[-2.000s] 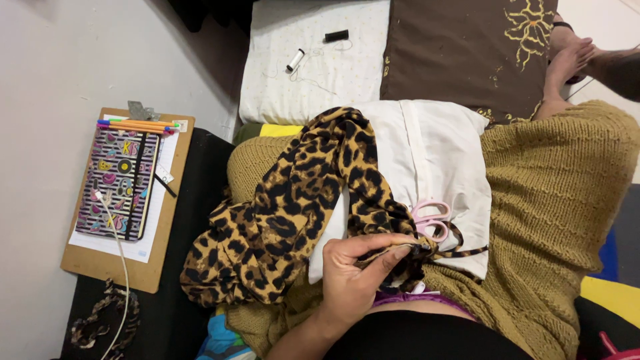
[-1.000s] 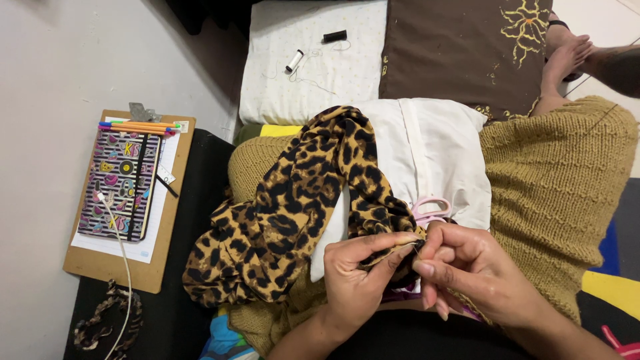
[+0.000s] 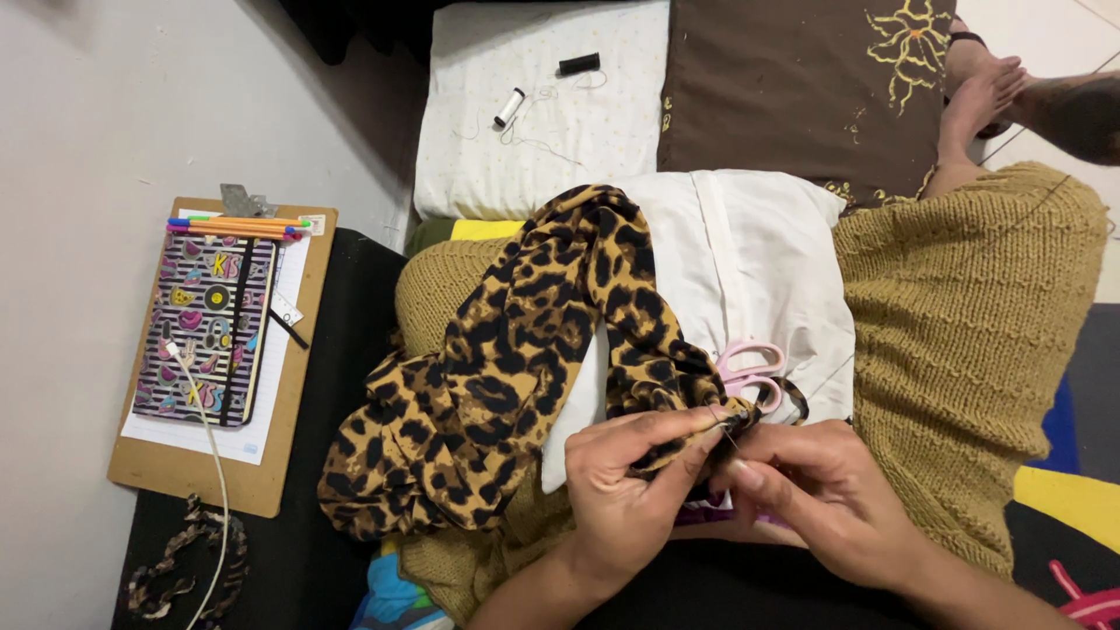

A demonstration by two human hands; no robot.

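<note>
Leopard-print fabric (image 3: 516, 359) lies across a white pillow (image 3: 770, 254) on the lap. My left hand (image 3: 634, 481) pinches a gathered edge of it between thumb and forefinger. Close beside it, my right hand (image 3: 814, 490) has its thumb and fingers together at a thin sewing needle (image 3: 733, 439), by the bunched cloth. Pink-handled scissors (image 3: 754, 372) rest on the pillow just beyond the hands, their blades hidden. A narrow leopard-print strip (image 3: 798, 398) curls near the handles.
Black (image 3: 579, 64) and white (image 3: 508, 108) thread spools lie on a white cushion (image 3: 542, 166). Left, a clipboard (image 3: 302, 385) carries a striped notebook (image 3: 206, 328), pens and a white cable. A brown cushion (image 3: 787, 96) stands beyond the knitted cover (image 3: 954, 350). Another person's foot (image 3: 984, 96) is upper right.
My right hand, absent from the oldest frame, came in beside the left by one second ago. It has since shifted slightly, and the needle now shows between the hands.
</note>
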